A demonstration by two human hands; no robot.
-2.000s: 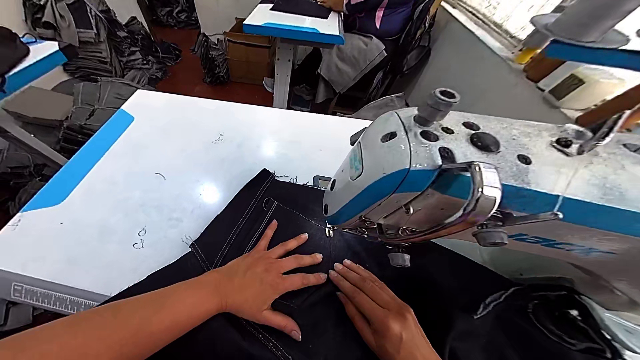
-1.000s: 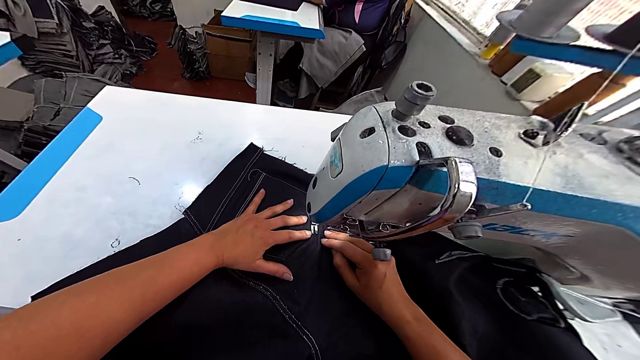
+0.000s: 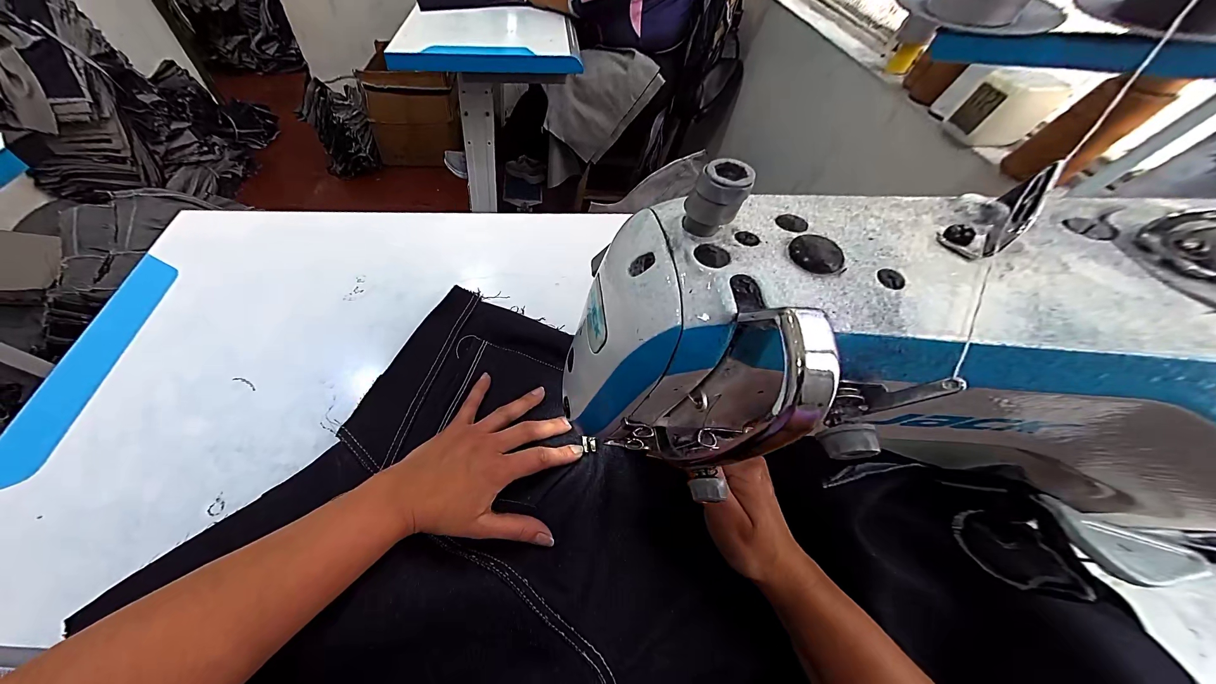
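A Jack industrial sewing machine [image 3: 703, 332] stands over a dark denim garment piece [image 3: 608, 579] with pale double stitching. The cloth lies under the presser foot [image 3: 589, 444], and a pocket-shaped patch [image 3: 513, 380] is just left of it. My left hand [image 3: 484, 470] lies flat on the patch with spread fingers, its fingertips close to the foot. Below the machine head, my right hand [image 3: 746, 518] is at the cloth; its fingers are mostly hidden behind the head and a knob, so its hold cannot be told.
White thread [image 3: 974, 313] runs to the machine's arm. Loose thread bits [image 3: 244, 383] lie on the white table [image 3: 275, 285]. More dark fabric [image 3: 950, 551] is bunched at the right. Beyond are another table [image 3: 484, 62], a seated person, a cardboard box [image 3: 408, 119] and fabric piles [image 3: 142, 133].
My right hand has moved right, from beside the presser foot to below the machine head. My left hand remains spread on the cloth. The view has shifted somewhat.
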